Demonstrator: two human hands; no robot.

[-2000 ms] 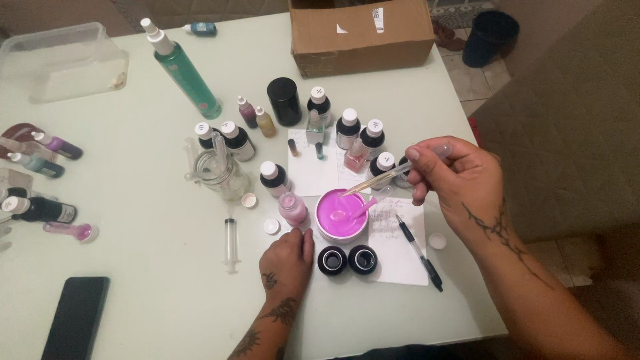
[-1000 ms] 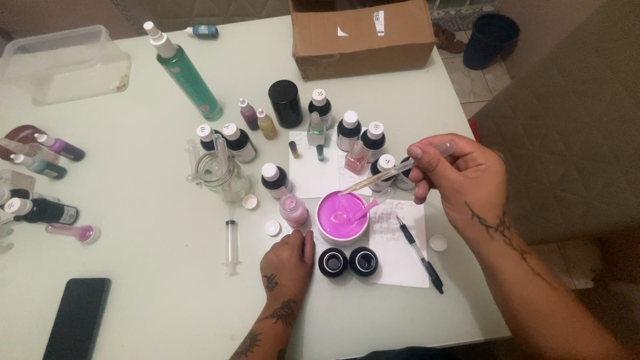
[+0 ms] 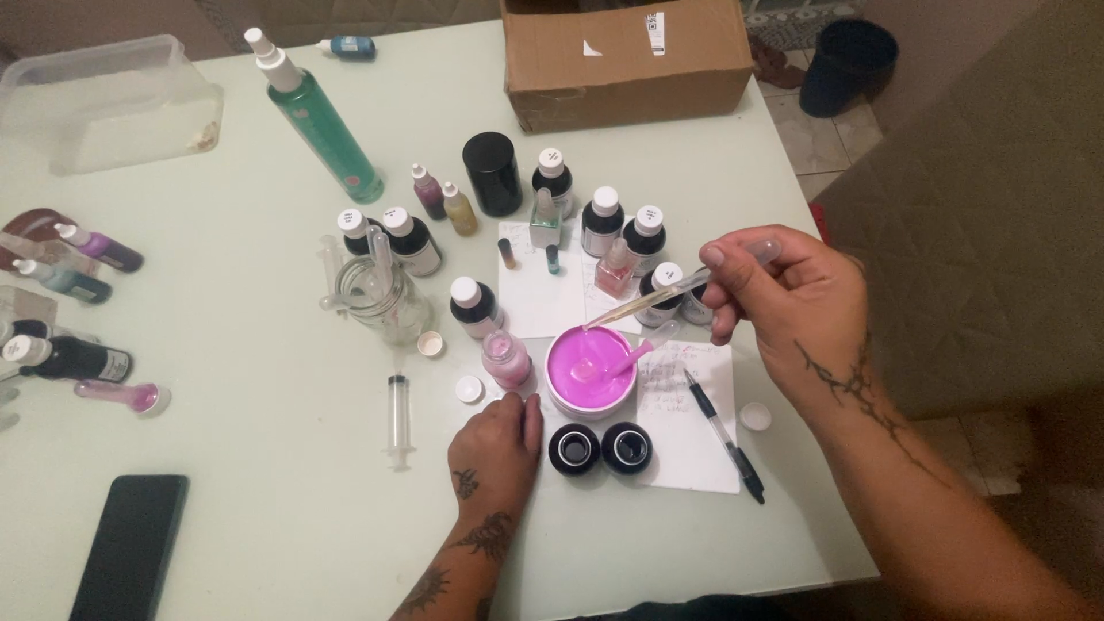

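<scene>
Pinched in my right hand is a clear plastic pipette with yellowish liquid inside, its tip over the back rim of a white tub of magenta liquid. A second pipette, stained pink, leans in that tub. My left hand rests on the table with curled fingers, just below a small open glass bottle of pink liquid; whether it holds anything is hidden. Two uncapped dark bottles stand in front of the tub. A pen lies on a handwritten paper sheet to the right.
Several white-capped dark bottles stand behind the tub. Left of them are a glass jar holding pipettes and a syringe. A green spray bottle, a cardboard box, a plastic container and a phone lie farther out.
</scene>
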